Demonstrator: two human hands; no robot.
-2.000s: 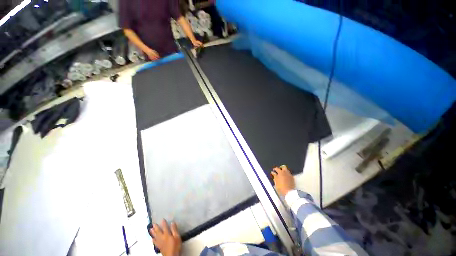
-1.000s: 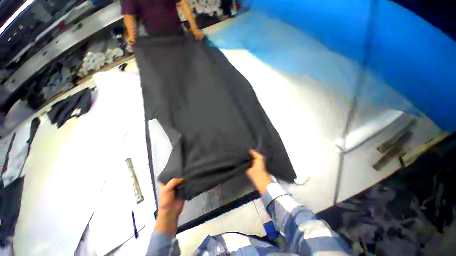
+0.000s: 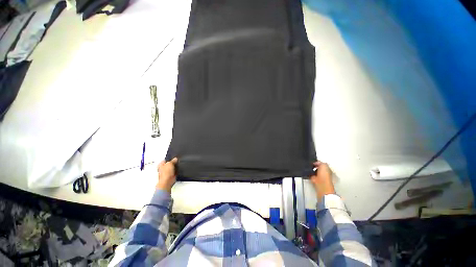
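A large dark cloth (image 3: 242, 104) lies lengthwise in front of me on the white table, covering most of what is under it. My left hand (image 3: 167, 173) holds its near left corner. My right hand (image 3: 322, 177) holds its near right corner, with fingers partly hidden at the edge. The near end of the silver guide rail (image 3: 293, 201) shows below the cloth's near edge, between blue clamps (image 3: 275, 216); the rest of the rail is hidden.
Left of the cloth lie a speckled bar (image 3: 154, 111), a blue pen (image 3: 142, 156), black-handled scissors (image 3: 81, 183) and white paper (image 3: 57, 167). At right are a white roll (image 3: 412, 170), metal bars (image 3: 420, 195), a cord (image 3: 428, 162) and blue plastic (image 3: 443, 47).
The dark cloth, folded over and bunched in my hands a second ago, now lies flatter, with my hands spread apart at its near corners. The view has turned and moved down; the other person is out of view.
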